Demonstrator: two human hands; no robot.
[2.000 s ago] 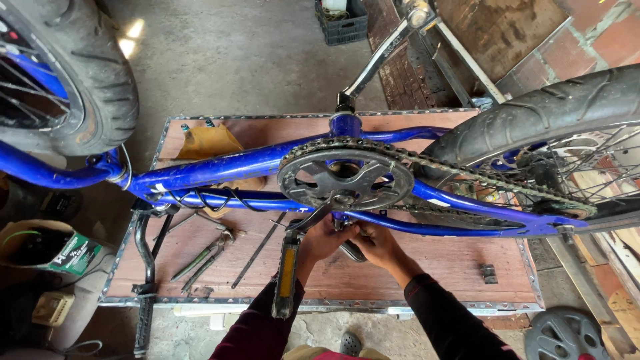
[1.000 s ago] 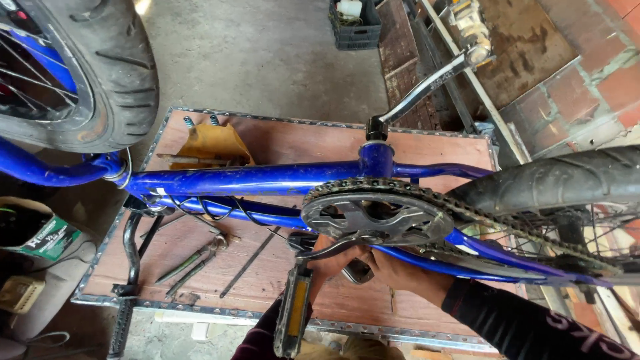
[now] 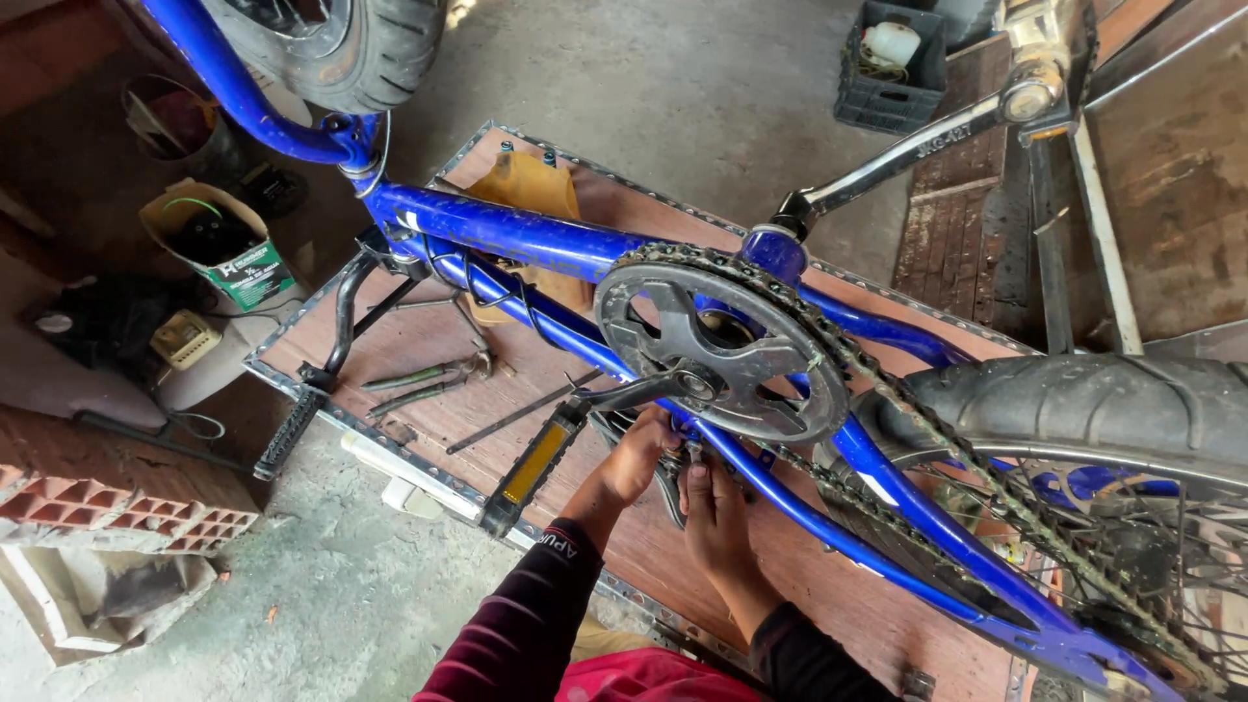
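An upside-down blue bicycle frame (image 3: 526,234) lies across a wooden workbench (image 3: 780,604). My left hand (image 3: 639,453) has its fingers closed in at the frame, just below the black chainring (image 3: 721,341); what they grip is hidden. Beside it, my right hand (image 3: 717,507) pinches a small metal part under the blue tube, too small to name. The black saddle (image 3: 668,487) shows partly behind both hands. A crank with a black pedal (image 3: 536,470) and yellow reflector extends to the left of my left hand. The greasy chain (image 3: 936,439) runs to the rear wheel.
Green-handled pliers (image 3: 429,380) and a thin metal rod (image 3: 517,414) lie on the bench left of the pedal. The handlebar grip (image 3: 291,434) overhangs the bench's left edge. The rear tire (image 3: 1072,409) is at right, and the other crank arm (image 3: 907,161) juts out at upper right.
The view has swung noticeably, showing more floor at left. Both hands remain below the chainring; the right hand's back and thumb now show more plainly than before.
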